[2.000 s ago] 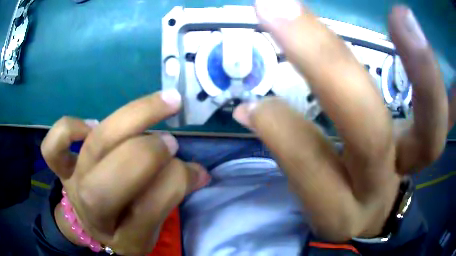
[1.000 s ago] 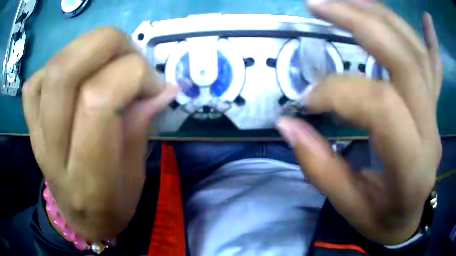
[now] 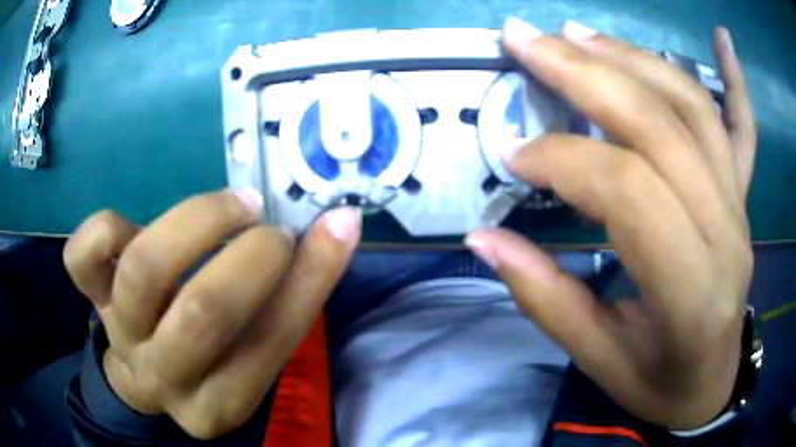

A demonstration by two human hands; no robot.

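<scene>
The silver metal housing [image 3: 447, 131] lies at the near edge of the green surface. Its left blue-and-white disc [image 3: 380, 131] shows under a pale rounded tab [image 3: 346, 118]. A middle disc [image 3: 495, 127] is partly covered by my right hand. My left hand [image 3: 201, 301] touches the housing's left near corner, with its thumb tip at the lower edge of the left disc. My right hand [image 3: 637, 209] spreads over the housing's right part, fingertips on the far rim and middle disc, thumb at the near edge. Whether either hand pinches a small part is hidden.
A narrow silver metal part [image 3: 35, 92] lies at the far left of the green surface [image 3: 140, 113]. A loose round piece with a dark rim [image 3: 129, 9] is cut off by the top edge. The surface's near edge runs just below the housing.
Over the last second my left hand has lowered from above the housing's left side to its near corner. The housing has shifted slightly left. Earlier it also moved left under my hands.
</scene>
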